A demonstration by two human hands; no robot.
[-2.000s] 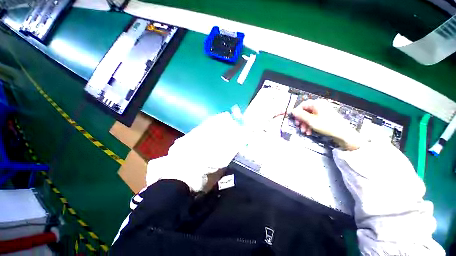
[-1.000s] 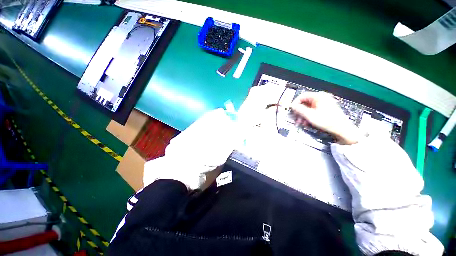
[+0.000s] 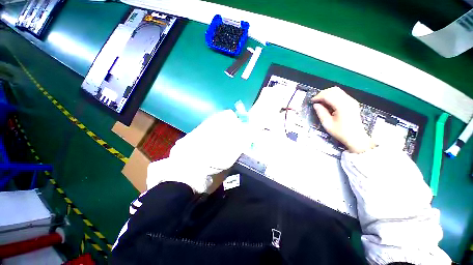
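An open computer unit (image 3: pixel 311 173) with a silver-white interior and black border lies on the green bench mat before me. Its dark mainboard (image 3: pixel 369 116) runs along the far side. A thin black internal cable (image 3: pixel 286 120) curves near its left end. My right hand (image 3: pixel 338 115) is over the mainboard, fingertips together and pointing down-left at it; whether they pinch something small is hidden. My left hand (image 3: pixel 254 124) is at the unit's left end, washed out by glare beyond the white sleeve, so its fingers cannot be made out.
A second open unit (image 3: pixel 122 67) lies to the left, another beyond it. A blue bin (image 3: pixel 227 36) of tiny black pieces stands behind black and white strips (image 3: pixel 251 63). A green strip (image 3: pixel 439 155) lies right of my unit. A divided carton (image 3: pixel 136 168) is below the bench edge.
My right hand was blurred and lower-left near the cable; now it is slightly further up and right, over the mainboard. The cable has moved a little. My left arm is nearly unchanged.
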